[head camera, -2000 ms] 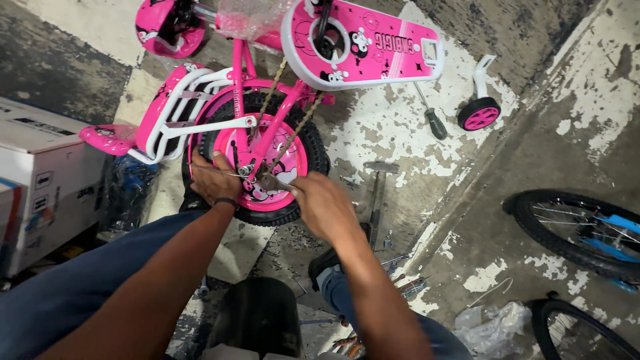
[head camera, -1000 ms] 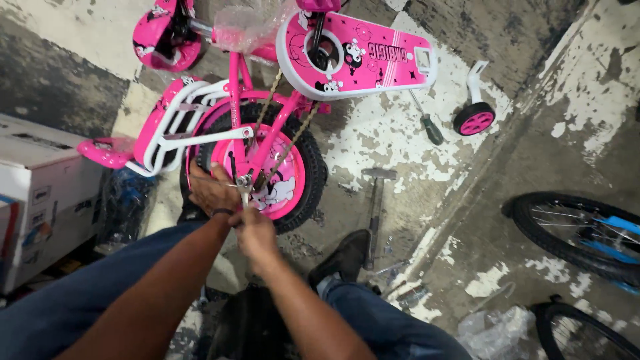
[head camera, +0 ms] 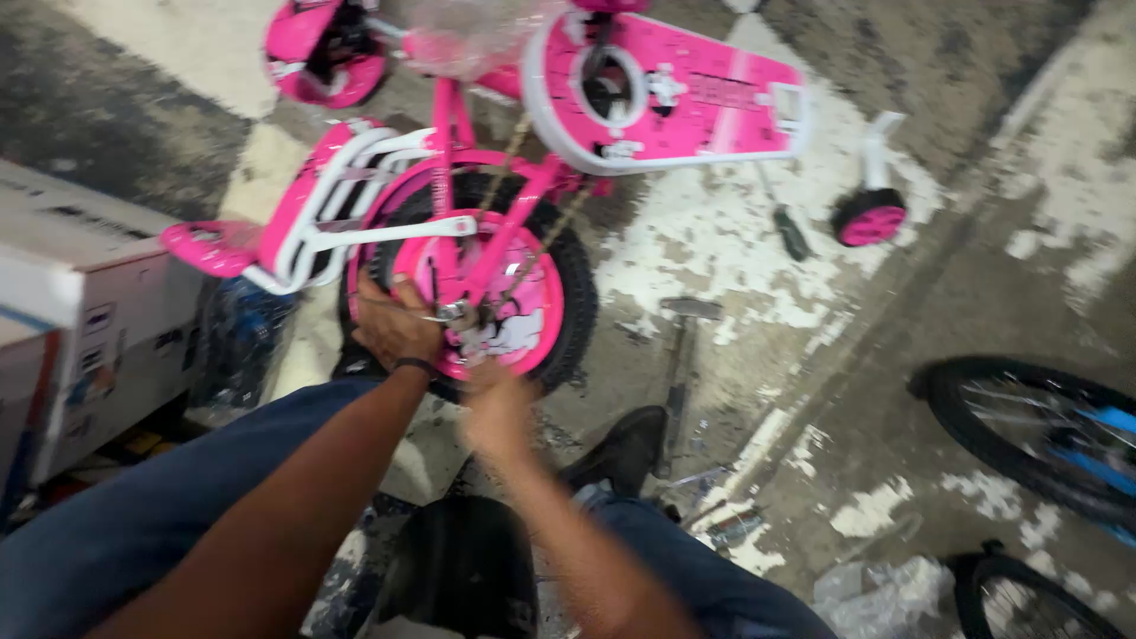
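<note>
A pink child's bicycle lies in front of me, its rear wheel [head camera: 581, 302] nearest. At the left of the hub, my left hand [head camera: 397, 324] rests against the wheel with fingers spread; a thin metal tool [head camera: 430, 317] shows beside its fingertips, and whether it is gripped is unclear. My right hand [head camera: 497, 404] is motion-blurred just below the axle nut [head camera: 453, 311]; what it holds cannot be made out. A chain [head camera: 555, 226] runs from the hub toward the pink chain guard [head camera: 674, 98]. The white rear rack [head camera: 324, 200] is at the wheel's left.
On the floor at the right lie a hammer [head camera: 679, 382], a screwdriver [head camera: 789, 232] and a training wheel [head camera: 870, 217]. Cartons [head camera: 115, 311] stand at the left. Another bicycle's wheel [head camera: 945, 417] and clear plastic [head camera: 883, 590] are at the lower right.
My right hand has moved from the right of the hub to below it. My left hand stays by the hub.
</note>
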